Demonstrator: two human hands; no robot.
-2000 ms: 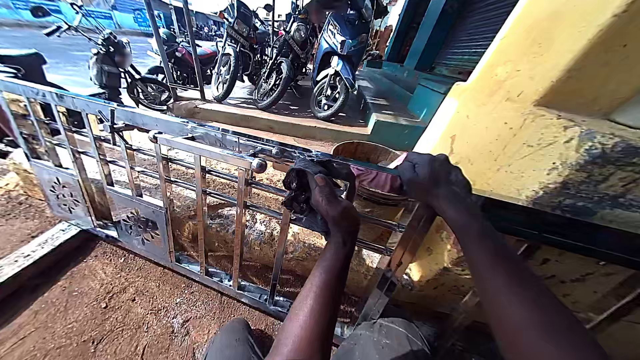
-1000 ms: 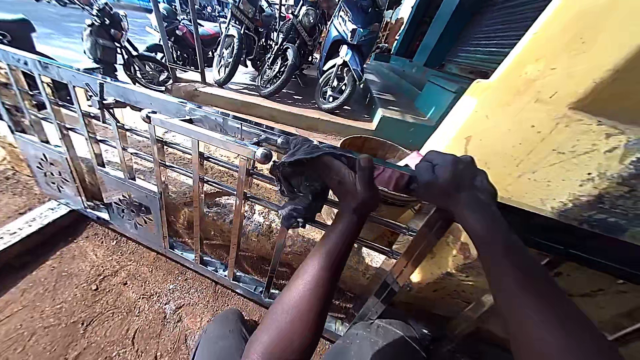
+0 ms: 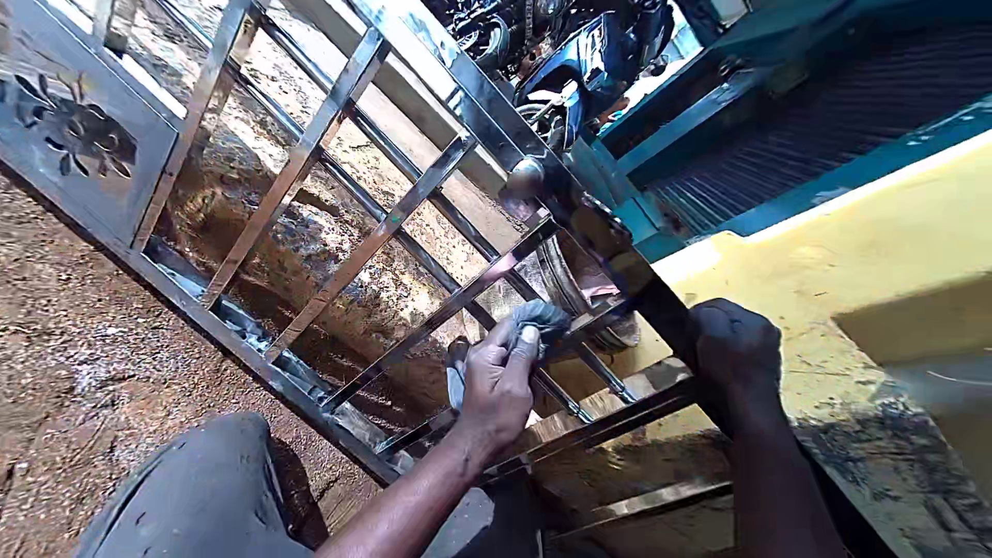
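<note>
A shiny metal gate (image 3: 403, 209) with flat bars, round rods and a cut-out flower panel (image 3: 74, 128) leans at a slant across the view. My left hand (image 3: 500, 372) holds a grey cloth (image 3: 539, 322) against a flat bar near the gate's right end, its thumb on top of the cloth. Farther right, my right hand (image 3: 736, 349) is closed around the gate's dark top rail. A rounded metal knob (image 3: 525, 177) sits by that rail, above both hands. My right palm and most of its fingertips are hidden.
A round container (image 3: 570, 279) stands behind the bars. Beyond it are parked motorcycles (image 3: 573, 70) and a teal step. A yellow wall (image 3: 814, 287) rises at the right. Gravelly red soil (image 3: 93, 349) lies at the left, beside my knee (image 3: 201, 488).
My left hand and the cloth have moved from the top rail down to a bar inside the gate. My right hand remains on the rail. The view has tilted and turned strongly.
</note>
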